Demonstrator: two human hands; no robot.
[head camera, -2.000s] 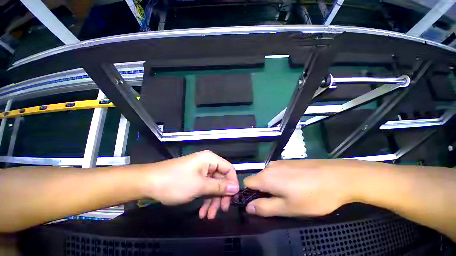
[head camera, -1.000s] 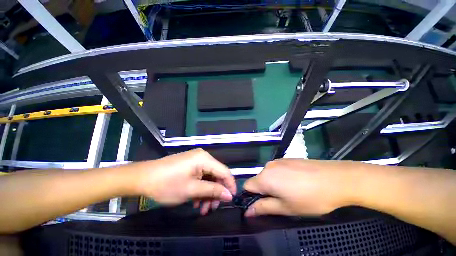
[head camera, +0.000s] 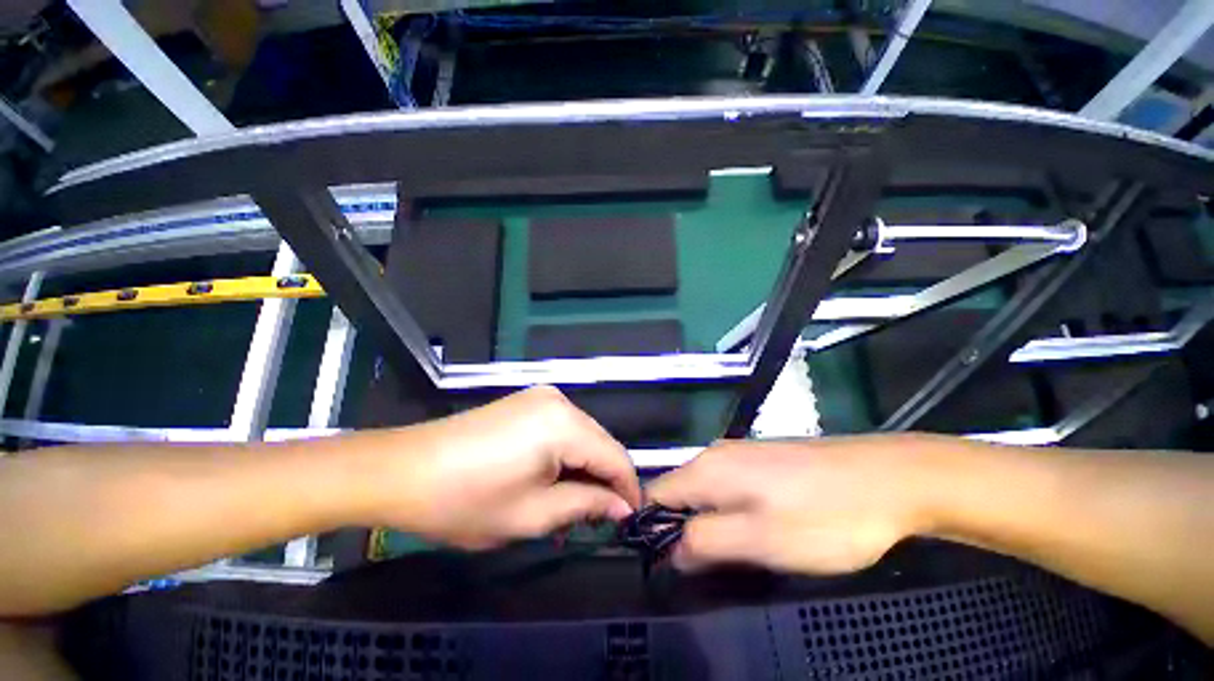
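A black cable bundle (head camera: 652, 530) is looped between my hands just above the top edge of the TV set (head camera: 506, 636), a black panel with perforated grilles nearest my body. My right hand (head camera: 779, 506) grips the bundle from the right between thumb and fingers. My left hand (head camera: 526, 472) comes from the left, with thumb and forefinger pinched at the bundle's left side. Whether a small tie is at the fingertips is too small to tell. The other fingers of my left hand are mostly hidden behind the thumb.
Beyond my hands is a black line frame (head camera: 806, 286) with silver metal edges. Dark foam pads (head camera: 603, 256) lie on a green surface (head camera: 719, 253) behind it. A yellow roller rail (head camera: 160, 294) and silver rails are at the left. A white-metal arm (head camera: 979, 234) is at the right.
My left fingers have curled in and closed nearer the cable bundle; the lower fingers that hung apart are now mostly hidden. My right hand still holds the bundle. The view has shifted slightly.
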